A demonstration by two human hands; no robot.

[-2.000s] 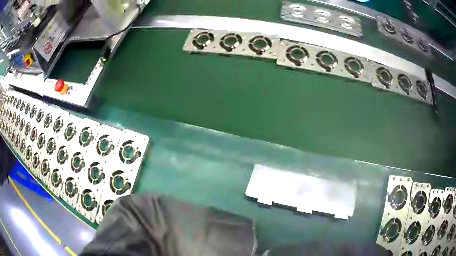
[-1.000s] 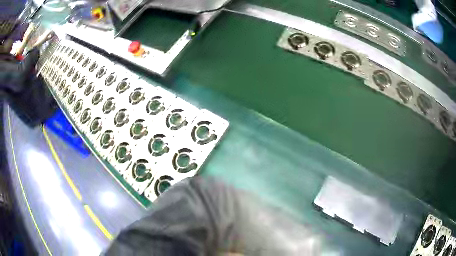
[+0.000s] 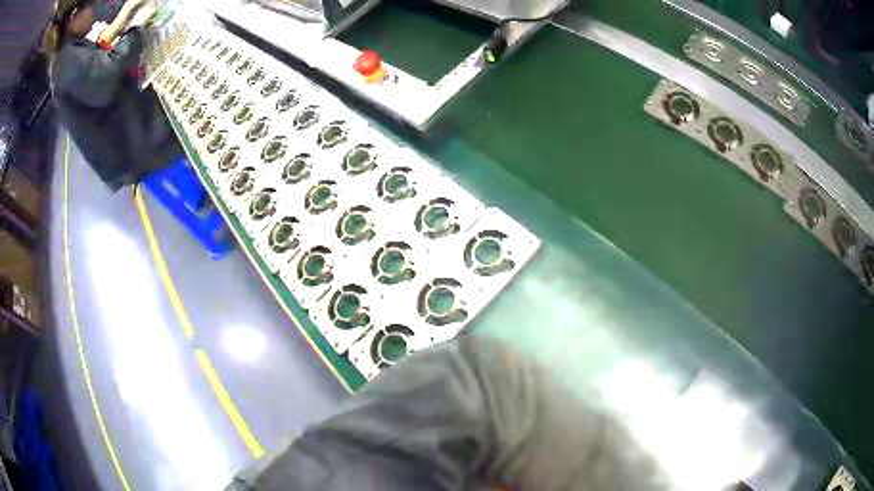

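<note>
A long row of overlapping silver three-hole panels (image 3: 393, 259) lies on the green fixed edge, running from the centre to the upper left. A flat cover plate (image 3: 714, 422) lies at the lower right, washed out by glare. A dark grey sleeve of mine crosses the bottom middle, over the green edge and close to the nearest panel. Neither of my hands can be seen.
The green conveyor (image 3: 594, 173) carries three-hole panels (image 3: 724, 132) along a pale guide rail (image 3: 652, 59). A three-disc panel (image 3: 750, 72) lies beyond it. The machine frame with a red emergency stop button (image 3: 367, 65) is at upper middle. A person (image 3: 105, 96) stands at upper left by a blue item.
The view has swung left. The panel row, machine and cover plate have shifted right in the picture, and the person at the left shows more fully. The pale blue shape beyond the rail is gone.
</note>
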